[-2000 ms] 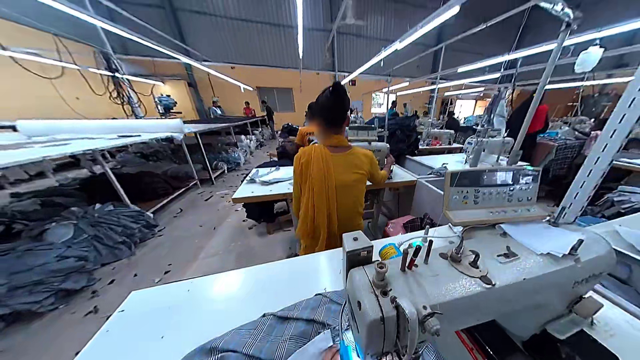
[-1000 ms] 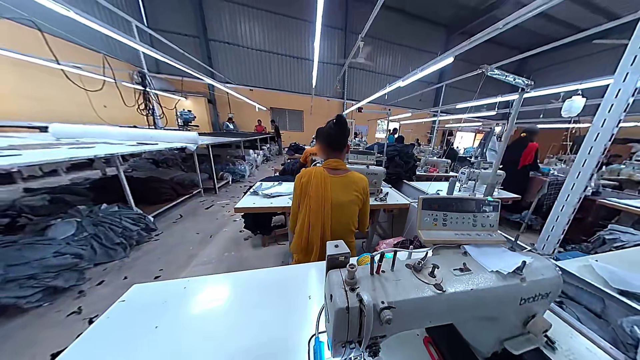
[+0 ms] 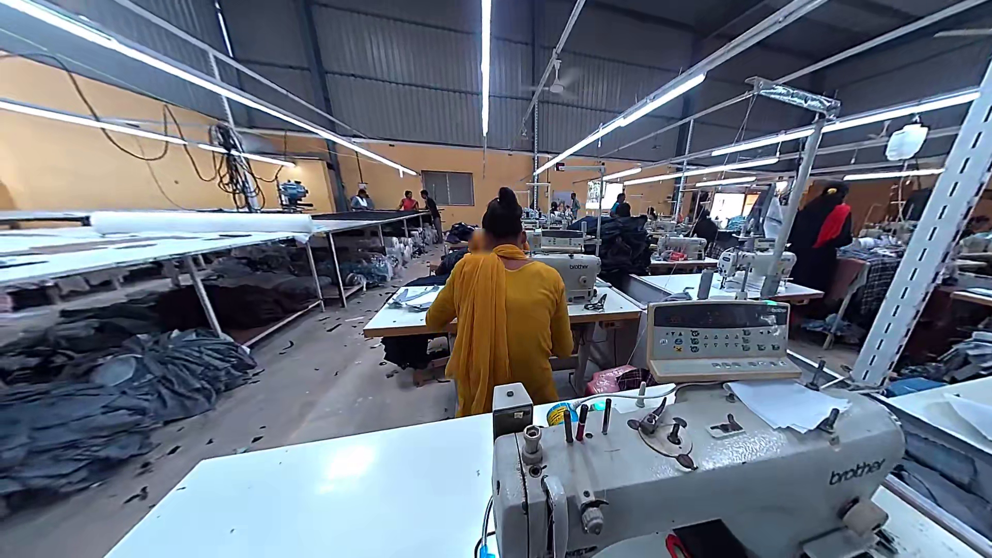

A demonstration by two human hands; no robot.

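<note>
Neither of my hands shows in the head view now. A Brother industrial sewing machine [image 3: 682, 473] fills the lower right, its needle end toward the middle of the view and its lower parts cut off by the bottom edge. A control panel [image 3: 717, 337] stands behind the machine head, and a sheet of white paper [image 3: 787, 403] lies on top of the machine. Beside the thread posts is a yellow and blue spool [image 3: 559, 414]. Under the arm shows a piece of black and red material [image 3: 709, 539]. The white sewing table [image 3: 325, 488] extends left from the machine.
A person in yellow [image 3: 504, 318] sits at another sewing table ahead, back to me. Dark cloth heaps [image 3: 124, 395] lie on the floor at left, below a long white table [image 3: 155, 248]. A perforated metal post [image 3: 922, 232] rises at right. Other people are farther off.
The grey checked cloth at the table's front edge, and the bit of a hand by it two seconds ago, are out of sight. The view has shifted.
</note>
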